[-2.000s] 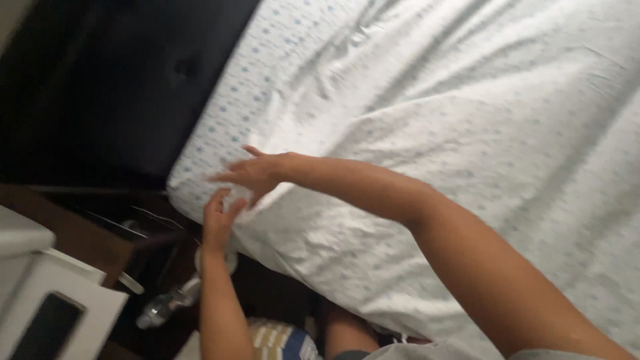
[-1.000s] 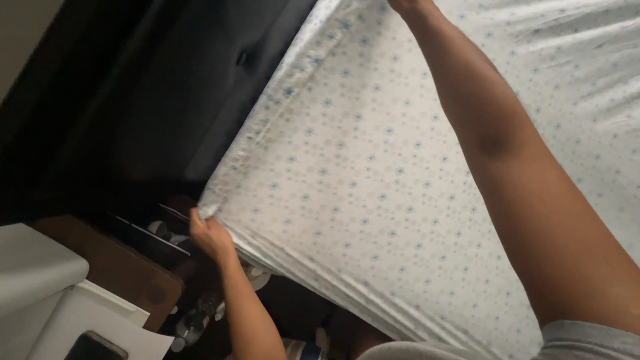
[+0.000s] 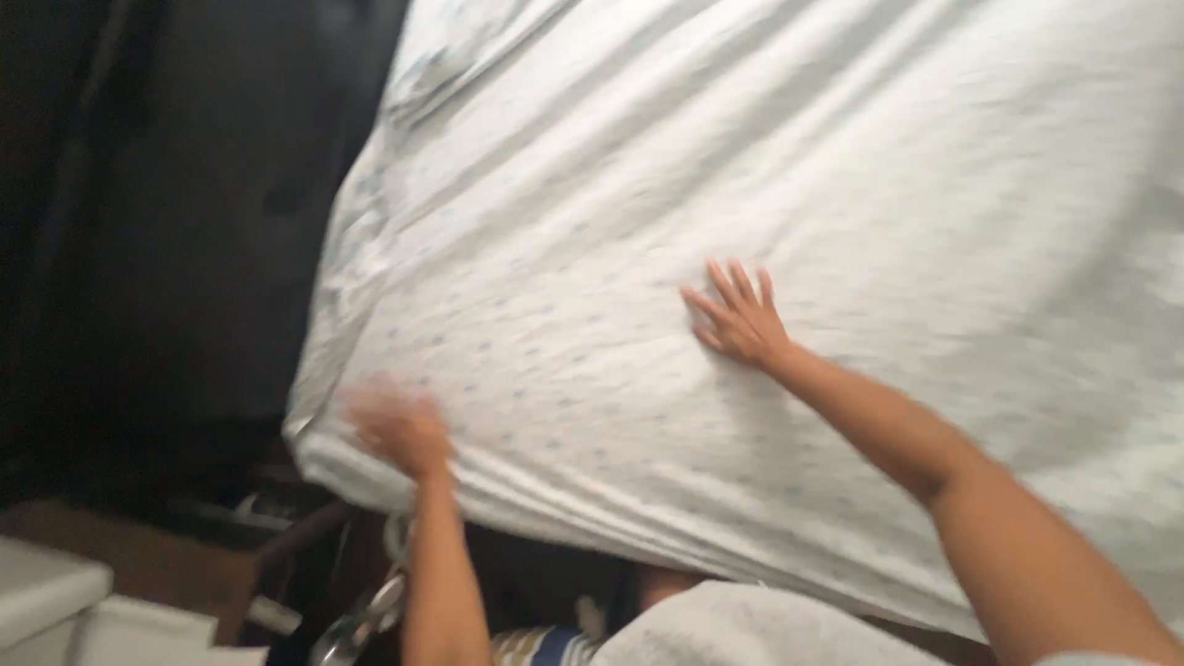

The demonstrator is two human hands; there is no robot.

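Note:
A white bed sheet with small blue prints (image 3: 592,305) covers the mattress and lies in long diagonal folds toward the top. My left hand (image 3: 400,427), blurred, is over the sheet near the mattress corner, its fingers spread and holding nothing that shows. My right hand (image 3: 740,319) rests with fingers apart on the sheet, right of the middle of the view. Along the near side the sheet's edge is bunched in narrow pleats. At the corner the cloth wraps around the mattress.
A dark headboard (image 3: 194,213) stands against the bed's left side. White furniture or boxes (image 3: 55,601) are at the lower left, beside a brown surface (image 3: 157,555). A clear, shiny object (image 3: 356,629) lies below the corner. Striped cloth (image 3: 546,646) shows at the bottom edge.
My left hand has let go of the sheet's corner. My right hand has come back from the top of the view onto the sheet, which now shows more folds than a second ago.

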